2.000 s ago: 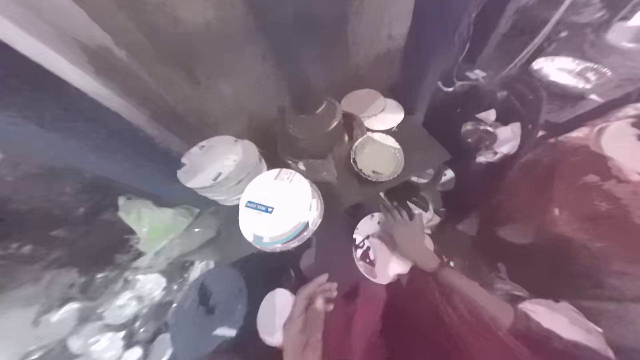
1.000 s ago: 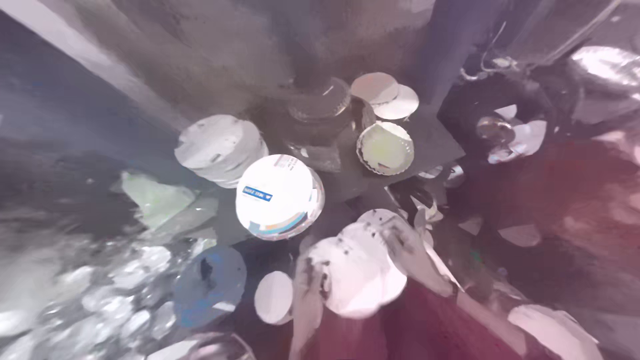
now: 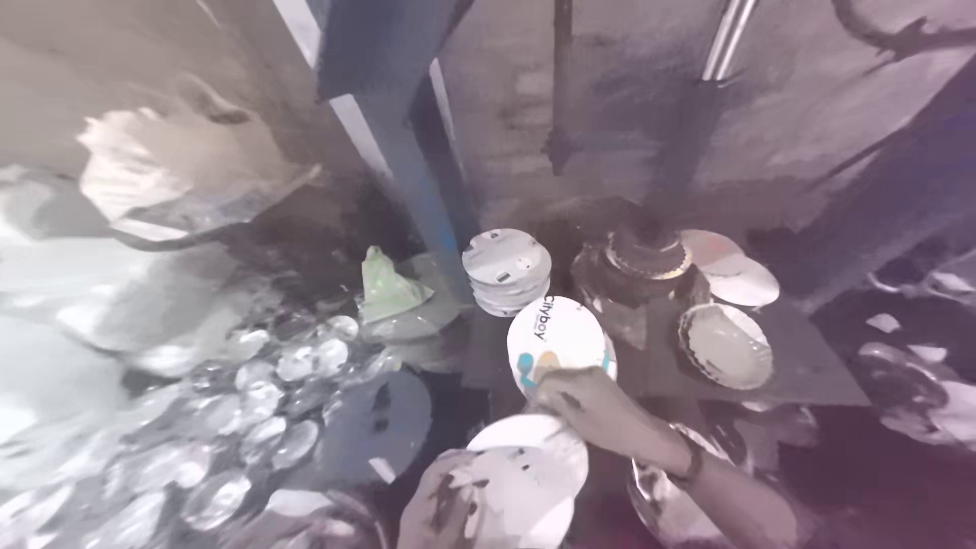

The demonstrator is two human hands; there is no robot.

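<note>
My left hand [image 3: 438, 499] holds several overlapping round white discs [image 3: 526, 484] at the bottom middle. My right hand [image 3: 598, 408] reaches across above them, its fingers at the lower edge of a stack of printed round discs [image 3: 557, 335]; whether they grip a disc cannot be told. Behind it stands another stack of round white discs [image 3: 507, 263]. A shiny round dish-like piece [image 3: 675, 488] lies under my right forearm, partly hidden.
Many shiny round pieces [image 3: 259, 396] are heaped at the left beside a dark blue disc [image 3: 377, 427]. A green plastic bag [image 3: 389, 286] lies behind. A fluted round dish [image 3: 728, 347] and a dark machine part [image 3: 648, 252] stand to the right. A blue metal post [image 3: 412, 137] rises behind.
My right hand has moved from the white discs to the printed stack, while my left hand keeps hold of discs. The view has shifted strongly to the left and upward.
</note>
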